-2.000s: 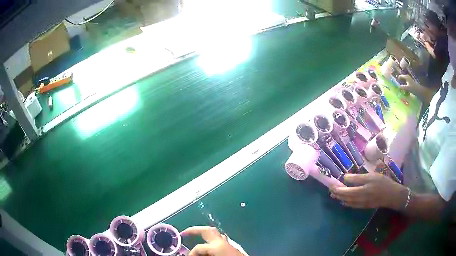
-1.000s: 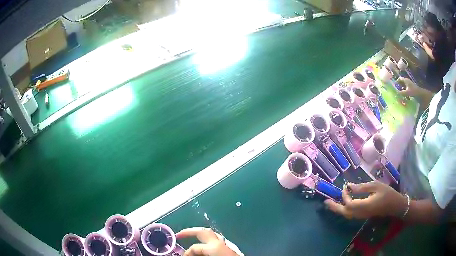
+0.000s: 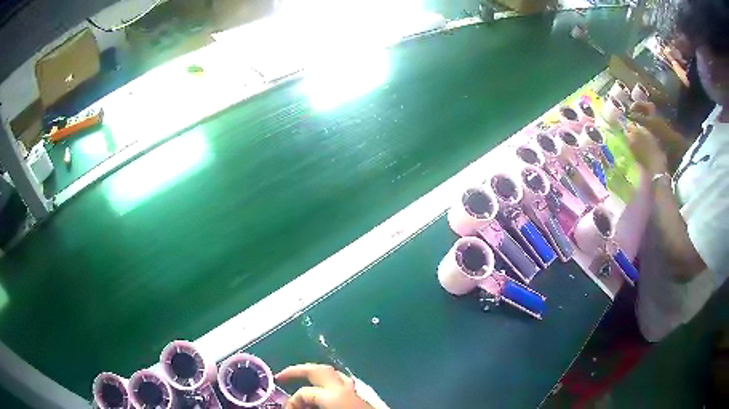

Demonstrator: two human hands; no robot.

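Observation:
Pink fan units with round, dark-centred heads stand in a row at the bottom left, cut off by the lower edge. The rightmost fan unit [image 3: 245, 380] has its handle running toward my right hand [image 3: 324, 389]. My right hand is partly cut off; its index finger lies beside the head, and its fingers are around the handle. The grip is partly hidden. My left hand is not in view. Another fan unit [image 3: 466, 265] lies on the dark green bench [image 3: 400, 351] with its open handle and blue battery cell facing up.
More pink units [image 3: 480, 204] lie in rows at the right, before a seated person in a white top [image 3: 703, 192]. A yellow-green mat [image 3: 627, 168] lies beyond. A pale rail [image 3: 320, 291] separates the bench from the wide green conveyor belt [image 3: 264, 208]. A small white speck lies on the bench.
The neighbour turned over the nearest unit on the right, let it go open side up, and moved their hand away toward the mat. My right hand stays at the same unit.

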